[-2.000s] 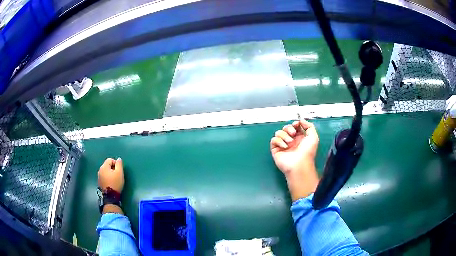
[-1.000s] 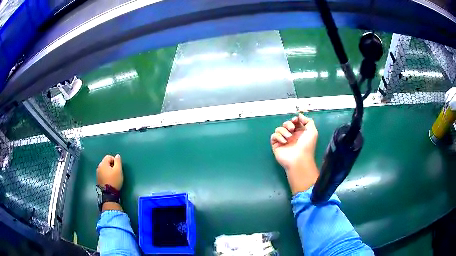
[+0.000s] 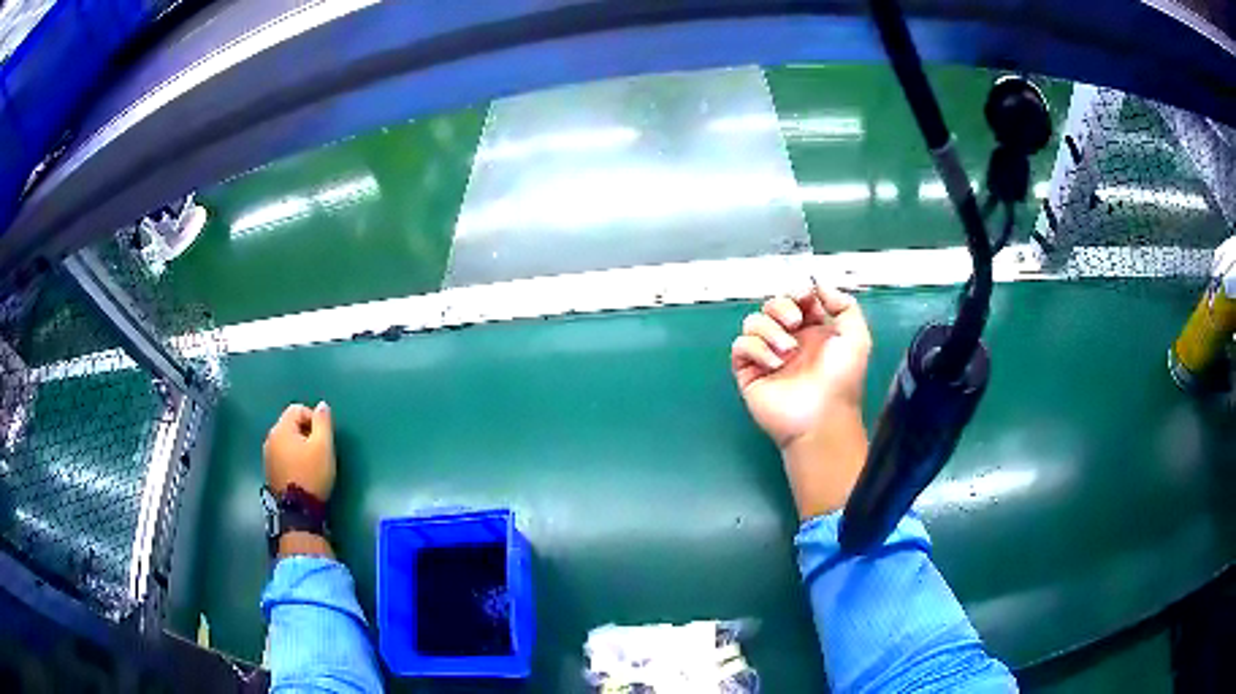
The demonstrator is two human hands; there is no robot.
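My right hand (image 3: pixel 805 363) is palm up over the far side of the green bench mat, fingers curled, with a tiny thin piece, perhaps a screw (image 3: pixel 815 288), pinched at the thumb and fingertip. My left hand (image 3: pixel 300 452) rests on the mat at the left in a loose fist; nothing shows in it. The blue bin (image 3: pixel 390 597) stands right of my left forearm, with small dark parts inside. The black electric screwdriver (image 3: pixel 914 441) hangs over my right forearm, partly hiding the sleeve.
A crumpled white and clear plastic bundle (image 3: pixel 671 659) lies at the near edge. A black cable with a round knob (image 3: pixel 1018 114) hangs at upper right. A yellow can (image 3: pixel 1202 335) stands at far right. Mesh-sided frames flank the bench; a white rail (image 3: pixel 610 294) crosses behind the mat.
The whole view has shifted slightly, so the bin and plastic bundle show higher. My right hand stays palm up with fingers curled; my left hand stays in a fist.
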